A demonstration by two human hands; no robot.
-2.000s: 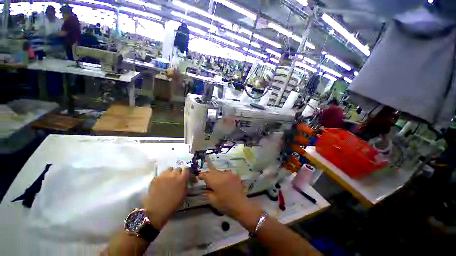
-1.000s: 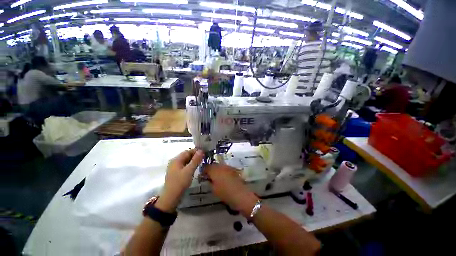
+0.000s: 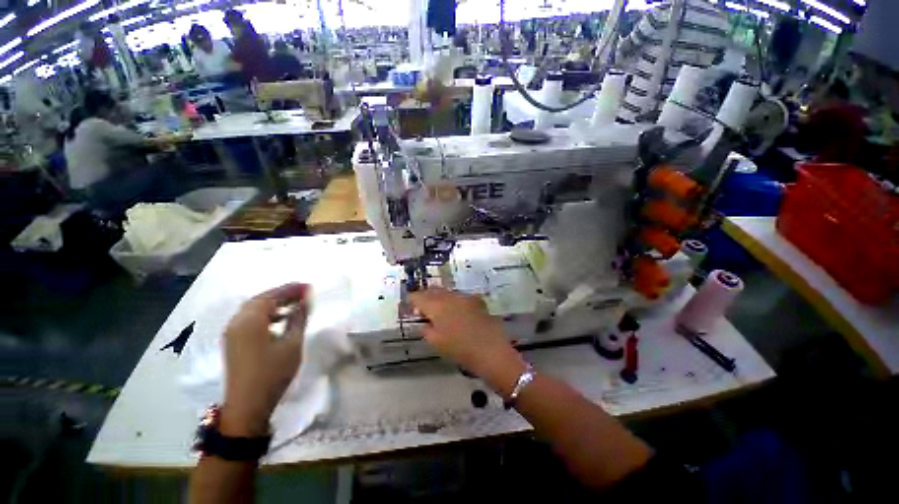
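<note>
The white coverstitch machine (image 3: 493,192) stands on the white table. My right hand (image 3: 453,320) is at the needle and presser-foot area (image 3: 416,276), its fingertips bent against the front of the bed. Whether it holds anything is hidden. My left hand (image 3: 268,340) is raised left of the machine, over the white fabric (image 3: 320,384), with thumb and fingertips close together. No thread can be made out between them.
A pink thread cone (image 3: 712,300), a dark slim tool (image 3: 708,349) and a red-handled screwdriver (image 3: 630,356) are right of the machine. A dark scrap (image 3: 178,339) lies at table left. A red basket (image 3: 843,231) stands far right. People sit and stand behind.
My left hand has moved from the needle area out to the left. My right hand remains at the needle area. The white fabric is now bunched nearer the machine, and the view has shifted.
</note>
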